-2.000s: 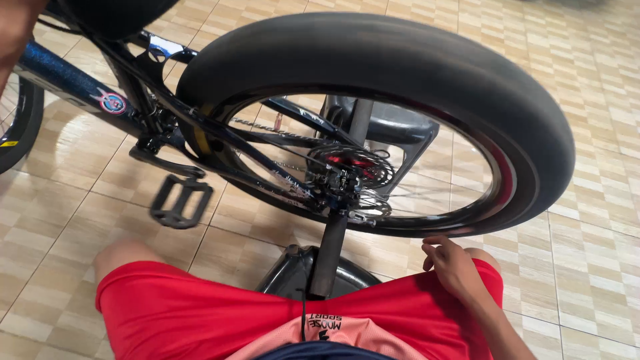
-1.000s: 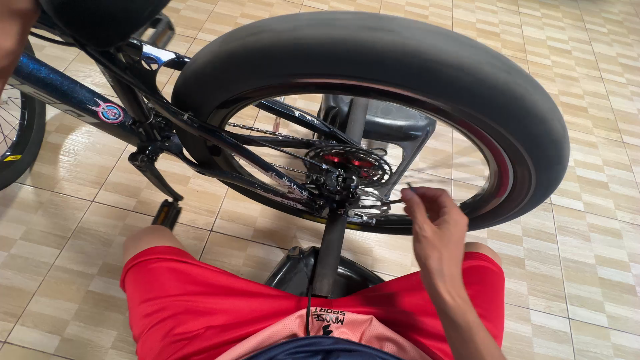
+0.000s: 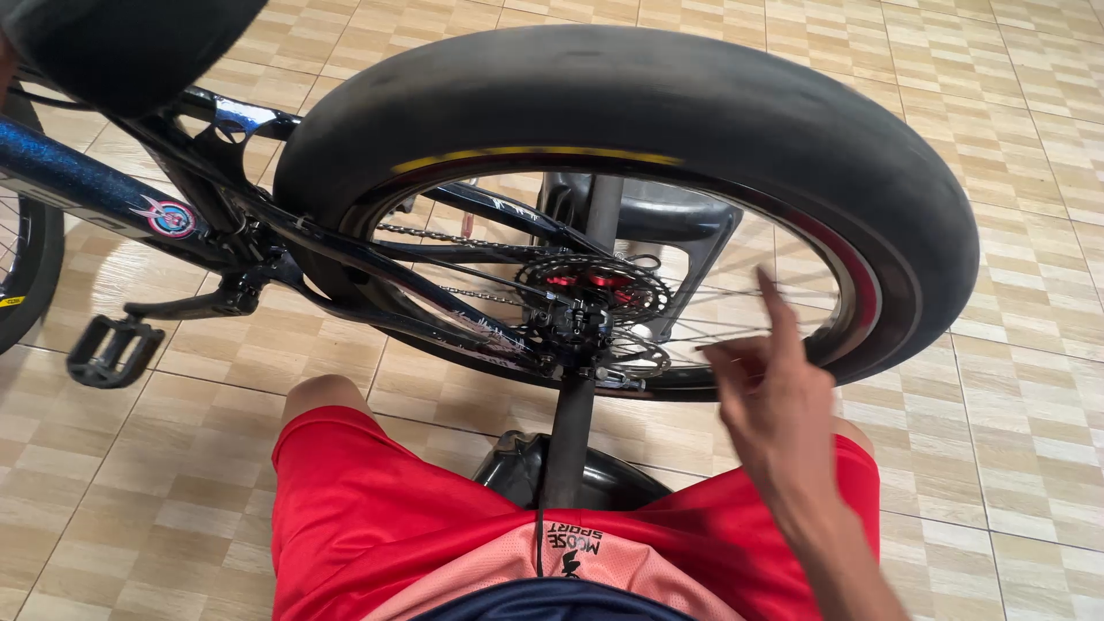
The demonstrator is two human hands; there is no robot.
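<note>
My right hand (image 3: 768, 371) is beside the lower right rim of the bicycle's rear wheel, the index finger stretched out over the spokes and the other fingers curled; nothing shows in it. The wide black tire (image 3: 638, 86) looks blurred along its tread. Left of the hand are a disc brake rotor (image 3: 651, 354), the brake caliper (image 3: 582, 319) and a larger toothed ring (image 3: 642, 289) with red parts. The dark blue frame (image 3: 95, 185) runs to the upper left. A sliver of skin shows at the upper left edge, but my left hand cannot be made out.
A black pedal (image 3: 115, 352) on its crank stands out at the left. Below the hub, a dark post (image 3: 567, 440) meets a black plastic base (image 3: 595, 474) between my knees. Another black plastic part (image 3: 664, 211) lies behind the wheel. A black saddle (image 3: 129, 43) hangs at upper left.
My right hand has risen from beside my knee to the wheel's rim and spokes, and its index finger is now extended. The pedal and crank have changed position, and the wheel's markings have shifted.
</note>
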